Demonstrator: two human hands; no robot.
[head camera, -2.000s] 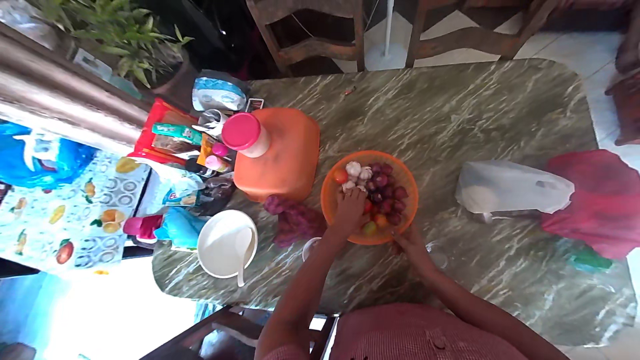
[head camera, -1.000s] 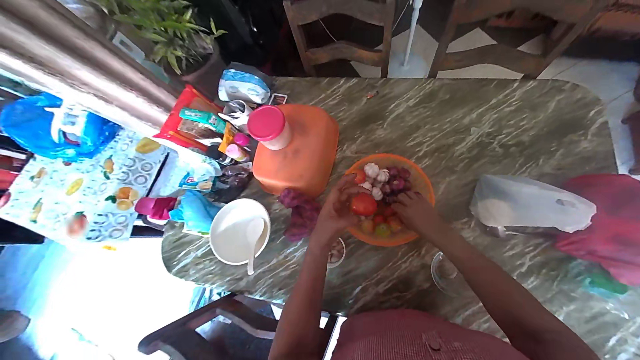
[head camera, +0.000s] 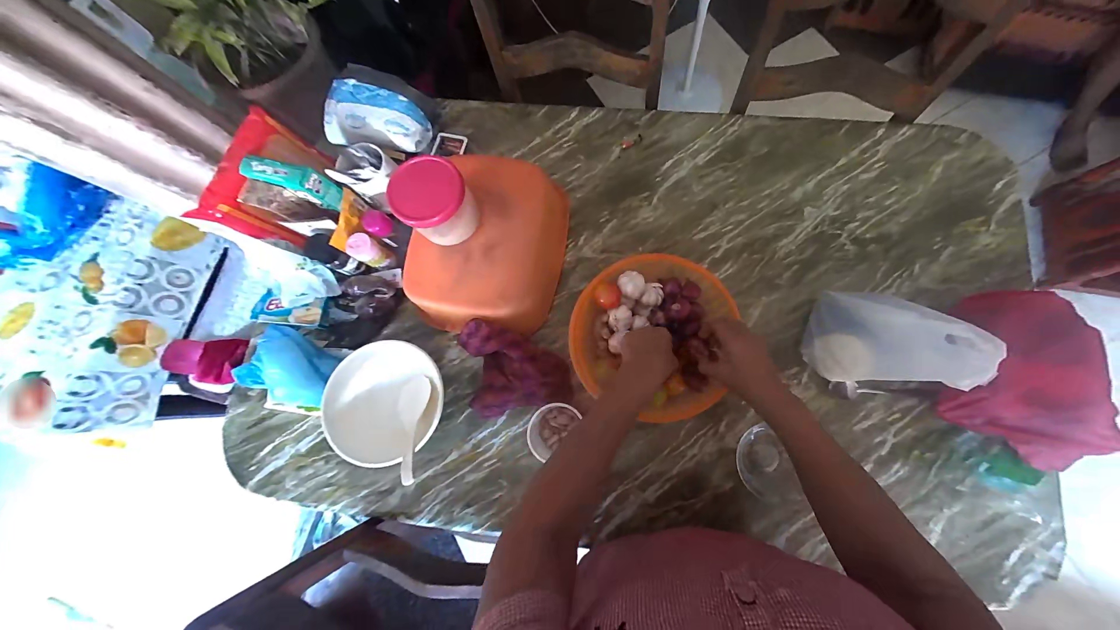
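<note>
Both hands are in an orange plastic bowl (head camera: 584, 302) on the marbled table. Garlic bulbs (head camera: 632, 284) lie in its upper left part, with a tomato (head camera: 606, 296) beside them. Red onions (head camera: 681, 306) fill the right side. My left hand (head camera: 647, 354) reaches in over the lower middle, by the garlic; its fingertips are hidden among the vegetables. My right hand (head camera: 735, 354) is at the right rim, fingers against the red onions; whether it grips one is unclear. Some yellow-green produce (head camera: 658, 399) shows at the bowl's bottom edge.
Left of the bowl are an upturned orange container (head camera: 516, 236), a pink-lidded jar (head camera: 426, 192), purple cloth or netting (head camera: 516, 372), a small white cup (head camera: 554, 429) and a white bowl (head camera: 350, 402) with a spoon (head camera: 413, 411). To the right are a clear lid (head camera: 761, 459) and a plastic bag (head camera: 910, 341).
A second ago my left hand was at a tomato near the bowl's left side; it is now lower, among the garlic and other vegetables. My right hand has shifted toward the right rim.
</note>
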